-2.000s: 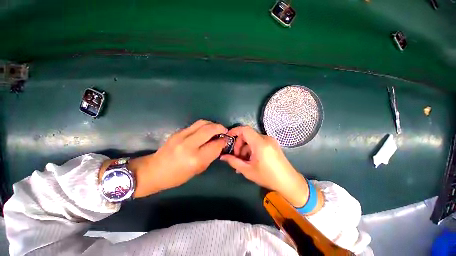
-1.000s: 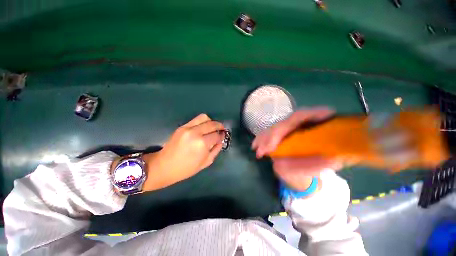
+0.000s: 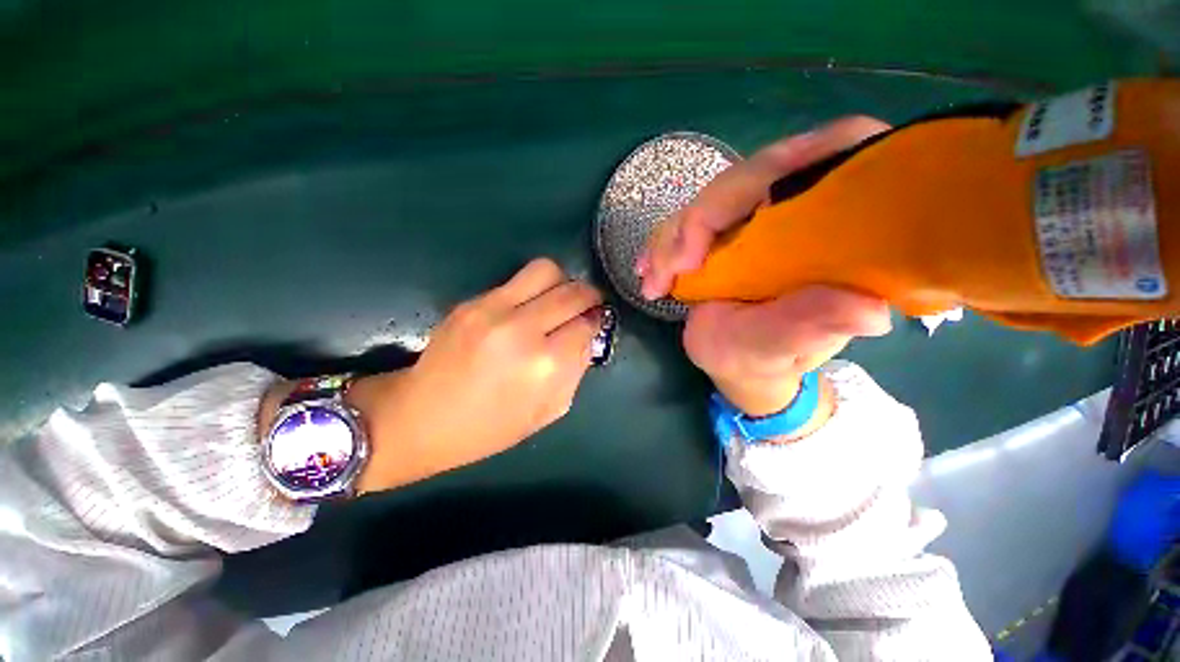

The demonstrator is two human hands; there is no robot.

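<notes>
My left hand (image 3: 511, 369) holds a small dark square watch housing (image 3: 603, 336) with a silvery rim by its fingertips, a little left of the screw dish. My right hand (image 3: 764, 291) grips the narrow front end of a large orange electric screwdriver (image 3: 919, 233) with pale labels on its body. The bit is hidden by the fingers. The round metallic screw dish (image 3: 666, 175), speckled inside, lies partly under my right hand and the screwdriver tip. Whether the bit touches any screws cannot be told.
Another watch housing (image 3: 110, 286) lies on the green bench at the left. A black parts tray (image 3: 1141, 388) is at the right edge. A white scrap (image 3: 942, 320) shows below the screwdriver. A blue object (image 3: 1145, 517) is at the lower right, beyond the bench edge.
My right hand left the housing and took hold of the screwdriver, which came up from near my lap and now reaches over the dish. My left hand keeps the housing. The view has shifted.
</notes>
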